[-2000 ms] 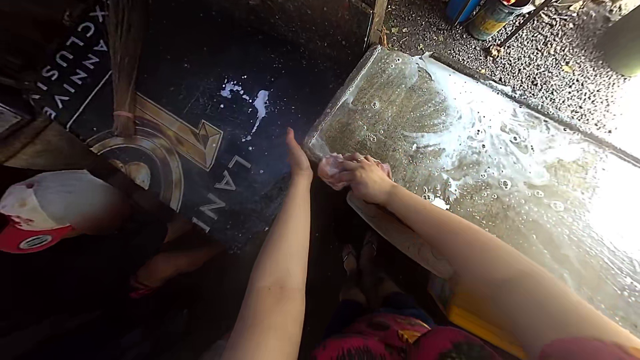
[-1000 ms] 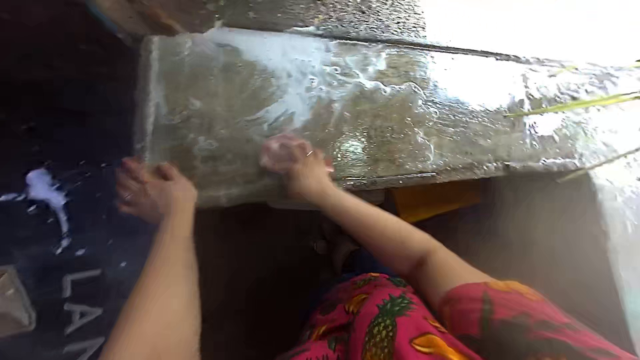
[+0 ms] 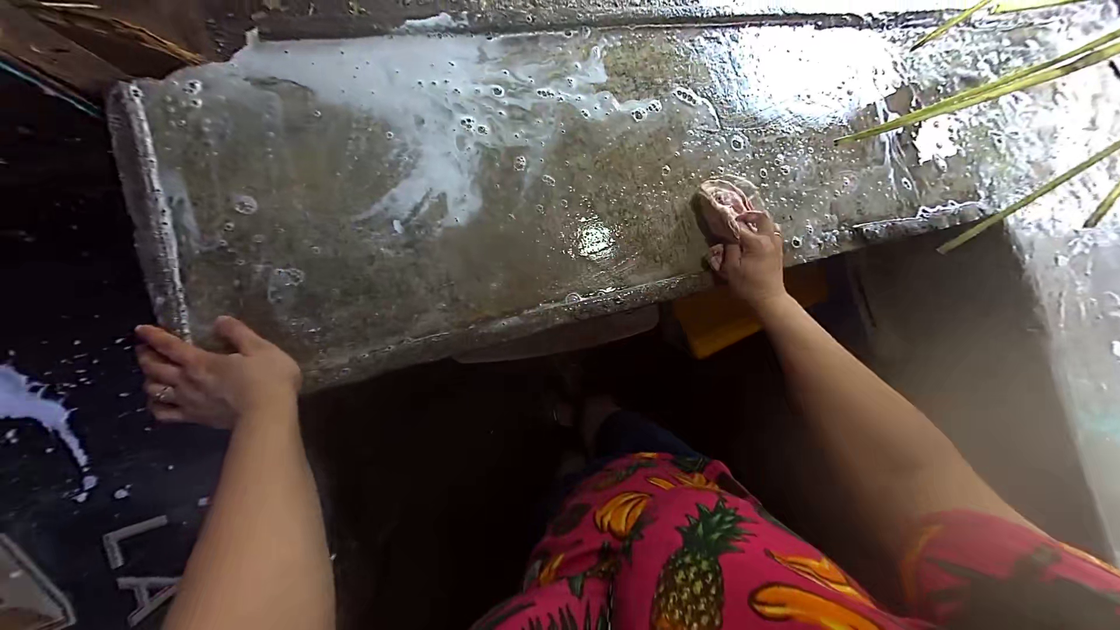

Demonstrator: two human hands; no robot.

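A wet concrete slab (image 3: 420, 254) with soapy water and bubbles on it spans the upper part of the view. My right hand (image 3: 752, 249) is closed on a pinkish wet cloth (image 3: 728, 206), which lies against the slab close to its near edge. At the slab's near left corner rests my left hand (image 3: 219, 372), its fingers apart over the left edge, a ring on one finger. It holds no object.
Long thin green leaves (image 3: 980, 92) reach in from the right. Below the slab is a yellow object (image 3: 713, 324). A dark printed sheet (image 3: 79, 472) with white splashes lies at the left. Another wet ledge (image 3: 1063, 289) stands at the right.
My right hand and the cloth have moved rightward along the slab, away from my left hand. My left hand has come onto the slab's corner. The view has turned.
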